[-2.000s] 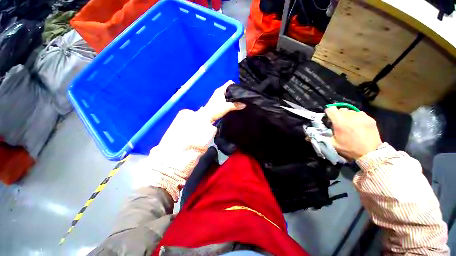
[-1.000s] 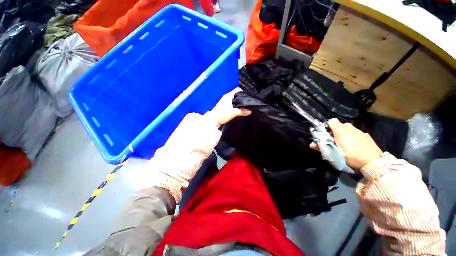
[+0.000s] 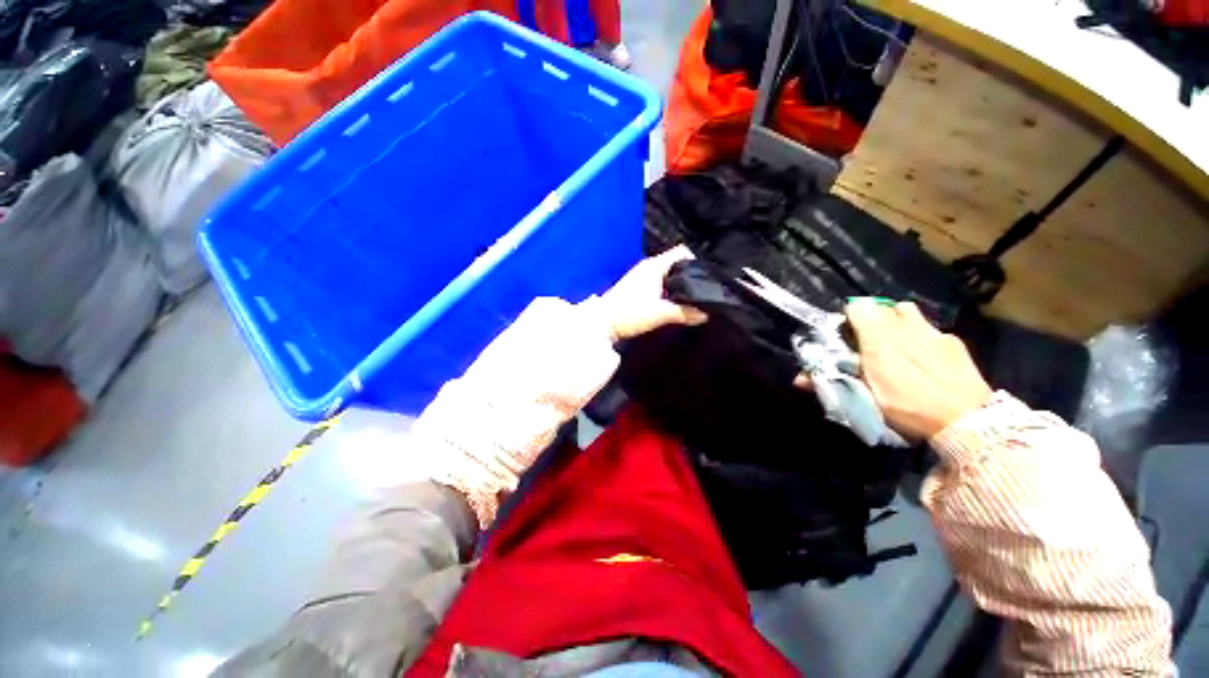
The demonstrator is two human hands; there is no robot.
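Note:
My left hand (image 3: 652, 299) grips the upper edge of a floppy black bag piece (image 3: 709, 358) over my lap. My right hand (image 3: 915, 367) holds scissors (image 3: 785, 298) with silver blades pointing up and left, slightly apart, over the black fabric near my left hand. Some green shows at the handle, and a pale cloth wrapping (image 3: 845, 391) bunches around the grips. Whether the blades touch the fabric I cannot tell. The red apron (image 3: 597, 556) covers my lap.
The blue bin (image 3: 424, 321) stands at the left, beside my left arm. A black pile (image 3: 822, 245) lies ahead, against the plywood panel (image 3: 988, 146) of a table. Grey sacks (image 3: 80, 265) are far left, orange containers (image 3: 325, 60) behind. A person's legs (image 3: 577, 20) show at the top.
My left hand has moved slightly right with the black piece. The scissors have shifted left and their blades now show apart, nearer my left hand. The person's legs show more at the top.

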